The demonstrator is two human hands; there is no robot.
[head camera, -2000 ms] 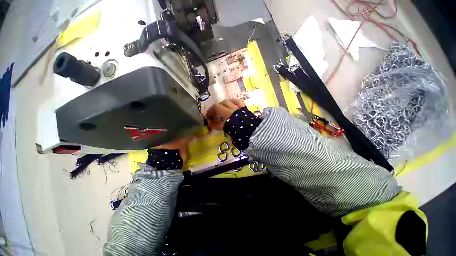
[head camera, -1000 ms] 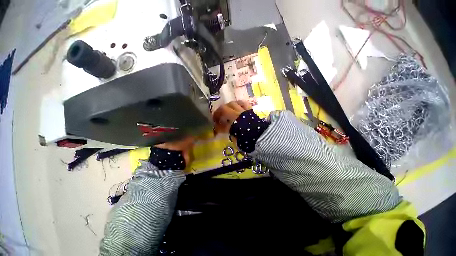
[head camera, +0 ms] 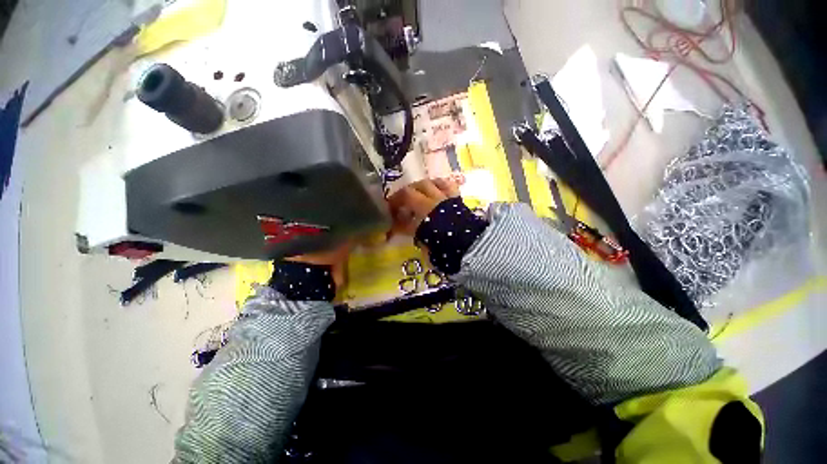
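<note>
The white sewing machine with a dark grey front cover [head camera: 245, 186] stands in front of me. My right hand [head camera: 419, 201] is beside the needle area, fingers bent down at the plate; what it touches is hidden. My left hand [head camera: 335, 258] is mostly hidden under the machine head, only a part near the cuff shows. Several silver rings [head camera: 411, 275] lie on the yellow-taped surface just below my right hand. A black webbing strap [head camera: 399, 306] runs along the table's front edge. A pinkish and yellow plate [head camera: 444, 136] lies behind my right hand.
More black straps [head camera: 603, 195] lie slanting at the right, beside snips with red-orange handles [head camera: 597, 245]. A clear bag of silver rings [head camera: 725, 213], white scraps [head camera: 648, 82] and orange-red cord [head camera: 676, 41] are further right. Dark strap ends [head camera: 150, 276] lie at the left.
The view has shifted slightly, so the machine sits a little further right in the picture. Both hands stay in about the same place at the machine.
</note>
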